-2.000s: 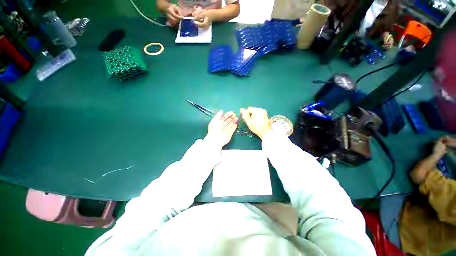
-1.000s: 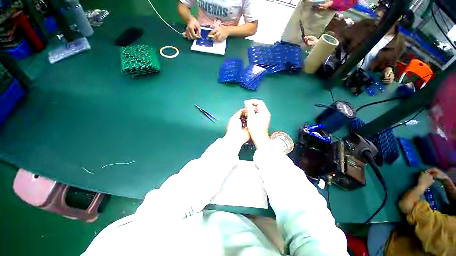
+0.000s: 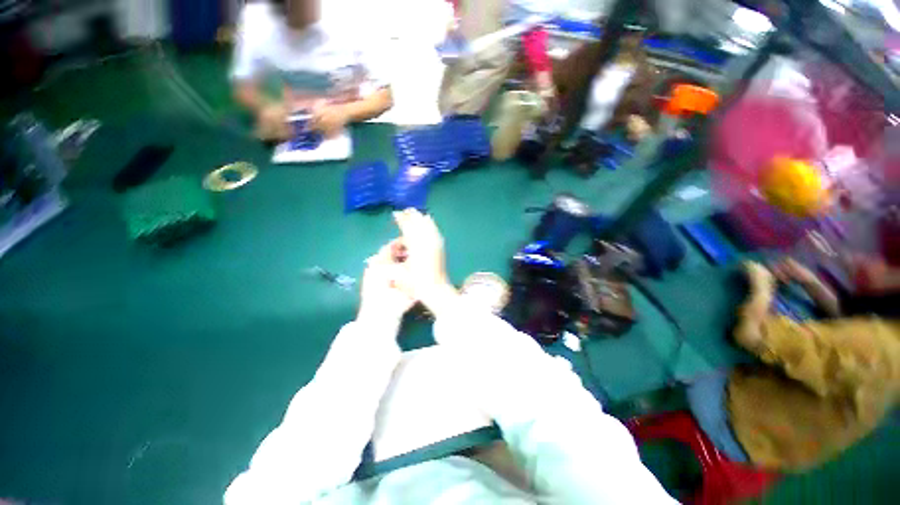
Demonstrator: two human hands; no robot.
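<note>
My left hand [image 3: 379,284] is cupped, palm up, with small dark components [image 3: 399,253] in it. My right hand [image 3: 422,258] is against it, over the palm. The view is blurred, so I cannot tell whether its fingers hold a piece. Both hands are raised over the green mat beyond the pale work pad [image 3: 429,395], which lies partly between my sleeves. The tweezers [image 3: 334,278] lie on the mat left of my hands.
The round tin or roll [image 3: 486,292] and dark soldering station [image 3: 602,296] stand at right. Green PCB panels [image 3: 170,209] and a cream ring [image 3: 230,177] lie left, blue panels [image 3: 442,145] ahead. One person [image 3: 306,79] sits opposite, another [image 3: 829,365] at right.
The view has swung, shifting the bench left and blurring it. Since the oldest frame, my hands have come together and the small dark pieces now show in my left palm.
</note>
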